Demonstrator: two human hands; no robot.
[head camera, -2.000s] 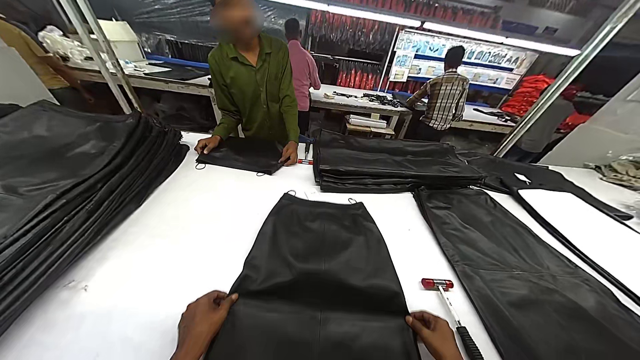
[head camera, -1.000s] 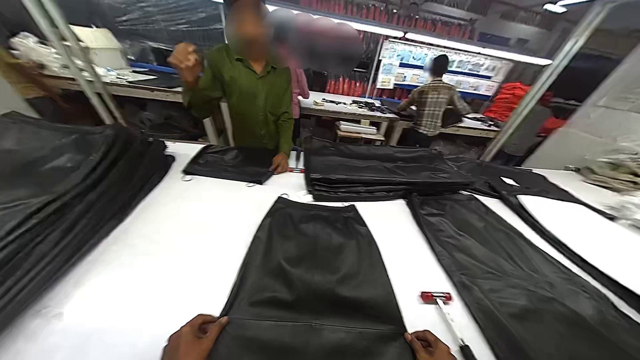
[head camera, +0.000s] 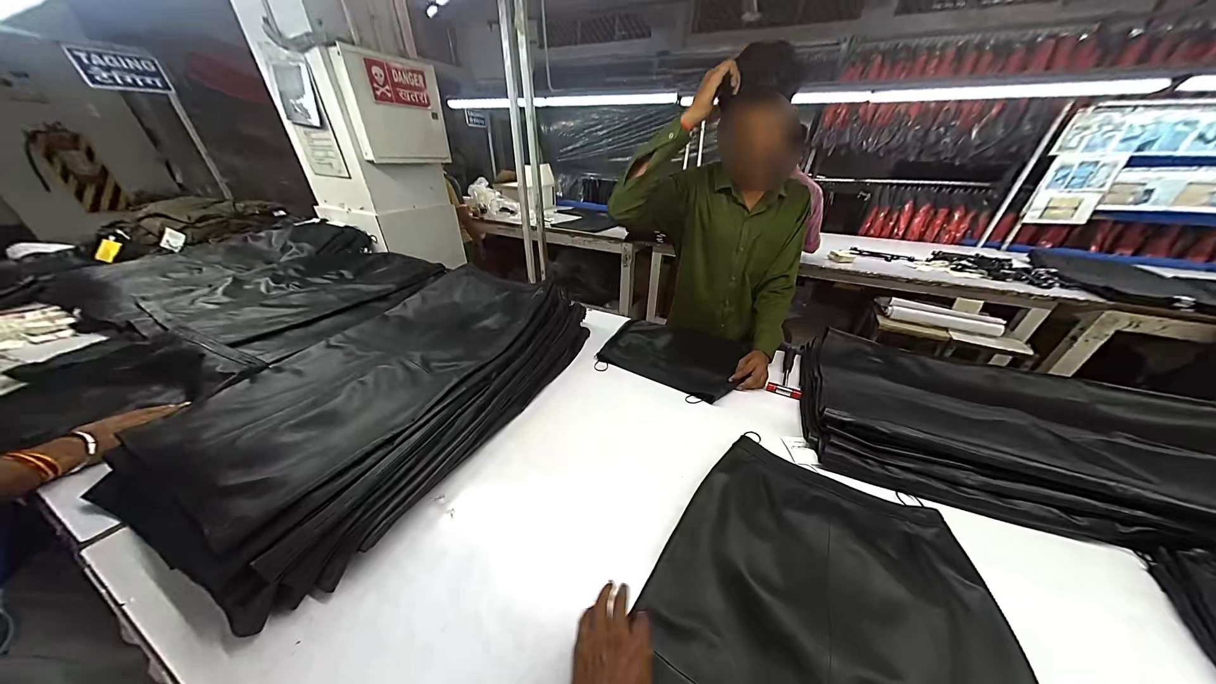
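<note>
A black leather skirt (head camera: 826, 570) lies flat on the white table, with thin loops at its waistband. My left hand (head camera: 613, 636) is at the skirt's left edge near the bottom of the view, palm down, its fingers close together; whether it grips the edge is unclear. My right hand is out of view. To the left is a tall stack of black leather skirts (head camera: 380, 399). Across the table, a co-worker in a green shirt rests one hand on a folded black leather piece (head camera: 670, 356) and raises the other to the head.
Another stack of black leather garments (head camera: 1007, 427) lies at the right. A red-headed tool (head camera: 784, 390) is by the co-worker's hand. At the far left, another person's arm with bangles reaches beside the big stack. White table (head camera: 475, 532) shows between the stacks.
The view has swung left. My right hand has gone out of view. The co-worker's raised hand has moved to the head; two seconds ago both of the co-worker's hands were on the folded piece.
</note>
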